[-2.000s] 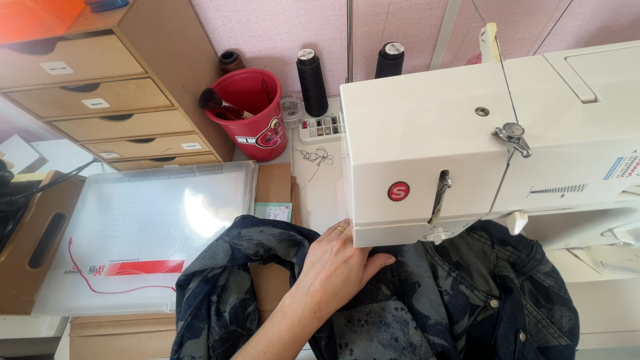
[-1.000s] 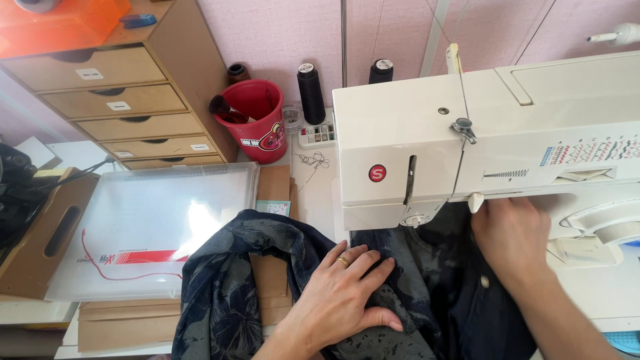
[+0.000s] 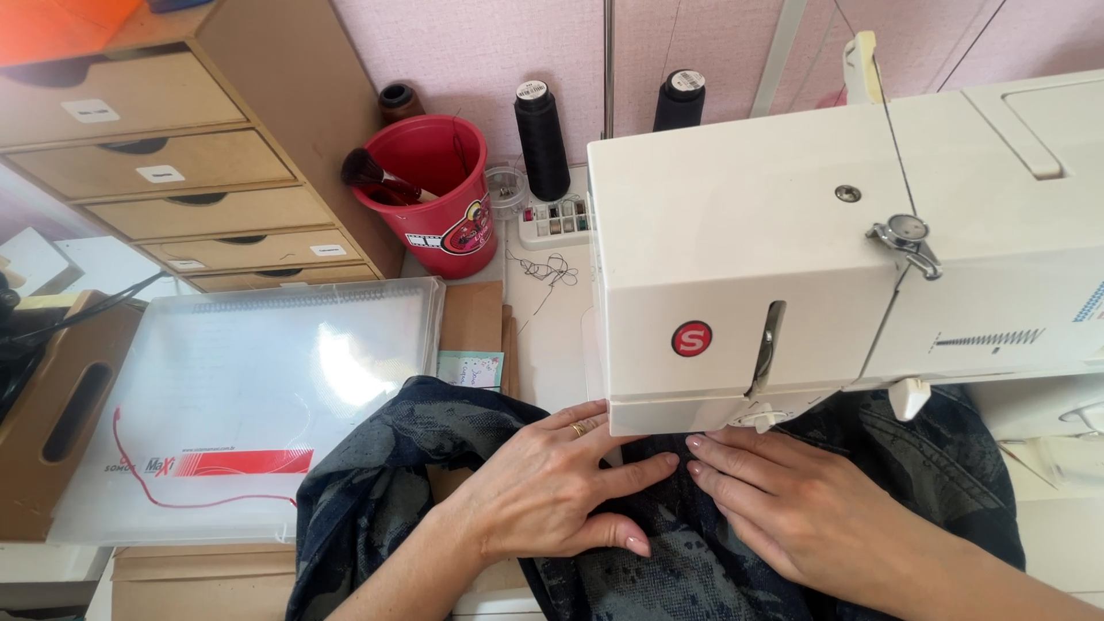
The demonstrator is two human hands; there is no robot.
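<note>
A dark blue and grey patterned denim garment (image 3: pixel 371 466) lies bunched under the head of a white sewing machine (image 3: pixel 811 207). My left hand (image 3: pixel 552 483), with a ring on one finger, rests flat on the cloth at the left of the machine head, its fingers spread. Beside it, my right hand (image 3: pixel 793 492) lies on the cloth, fingers together and fingertips close to the left thumb and index finger. Both press on the fabric from above. The needle and presser foot are hidden by the machine head. A dark thread runs down over the machine's front.
Behind the garment stand a red plastic cup (image 3: pixel 431 207) with a brush, a black thread cone (image 3: pixel 542 147) and a bobbin box (image 3: pixel 556 224). A clear plastic folder case (image 3: pixel 250 388) lies at left, below a cardboard drawer unit (image 3: pixel 285 129). Loose thread (image 3: pixel 548 272) lies near the bobbins.
My right hand, out of view two seconds ago and at the right of the needle area one second ago, has moved left and now lies beside my left hand.
</note>
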